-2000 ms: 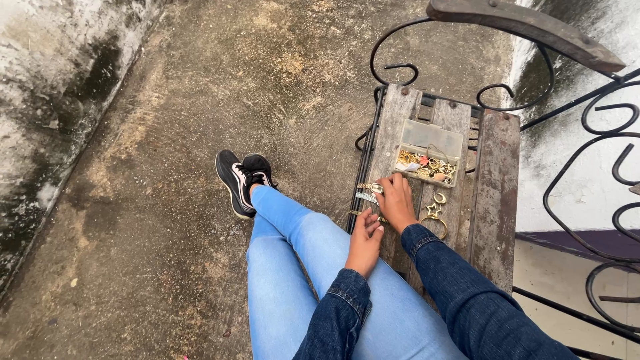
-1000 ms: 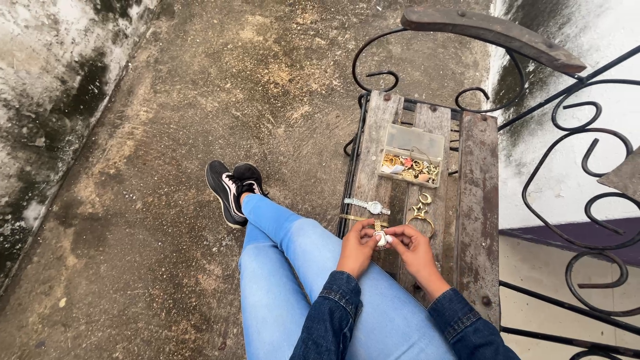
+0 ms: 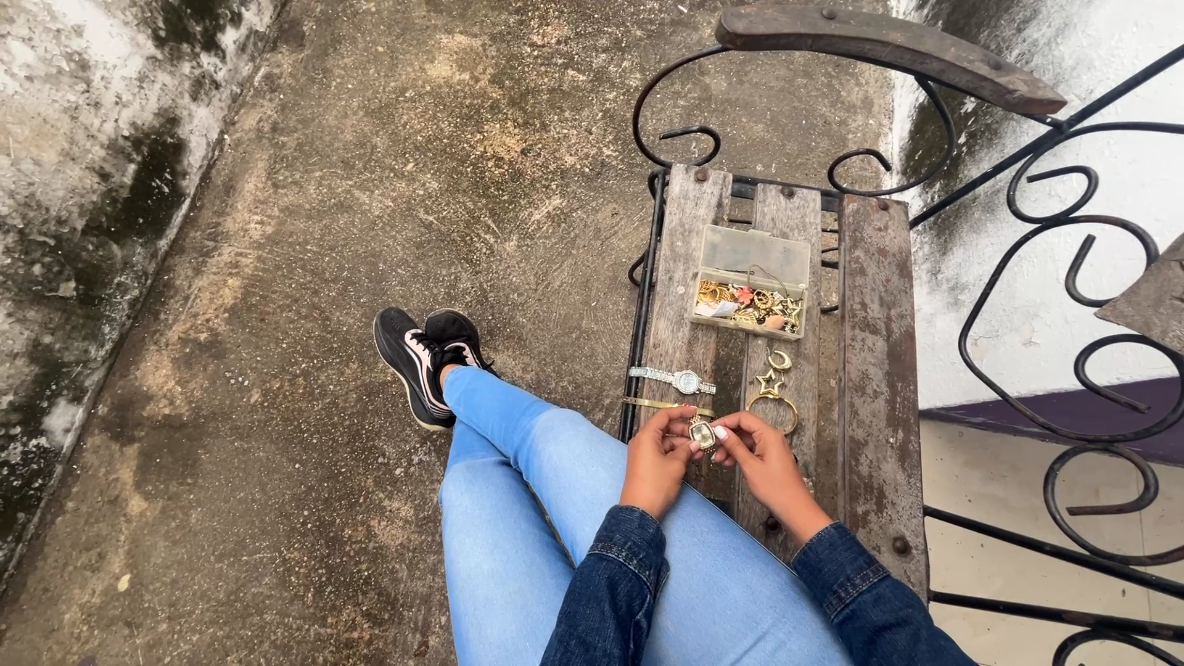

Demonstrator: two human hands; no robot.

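Observation:
A gold-coloured wristwatch [image 3: 702, 435] is held between both hands above the bench slats. My left hand [image 3: 659, 458] grips its left side with thumb and fingers. My right hand [image 3: 766, 462] pinches its right side. Just beyond them lies a gold band [image 3: 657, 402], and past that a silver-coloured wristwatch [image 3: 685, 381] stretched across the slats. To the right of the watches, a gold hoop [image 3: 784, 410], a gold star-shaped piece [image 3: 768, 382] and a small gold ring-shaped piece [image 3: 780, 359] lie in a row. Farther off stands an open clear plastic box [image 3: 754, 248] holding mixed jewellery [image 3: 760, 303].
The wooden-slat bench [image 3: 879, 370] has a black scrolled metal frame [image 3: 980, 305] and a wooden armrest [image 3: 888, 46]. My crossed legs in blue jeans [image 3: 555, 472] reach along its left edge, over a concrete floor [image 3: 305, 416]. Weathered walls flank both sides.
Two seconds ago both hands were at the watches near the bench's left edge. They moved nearer me, and one second ago held the gold watch, which remains between them.

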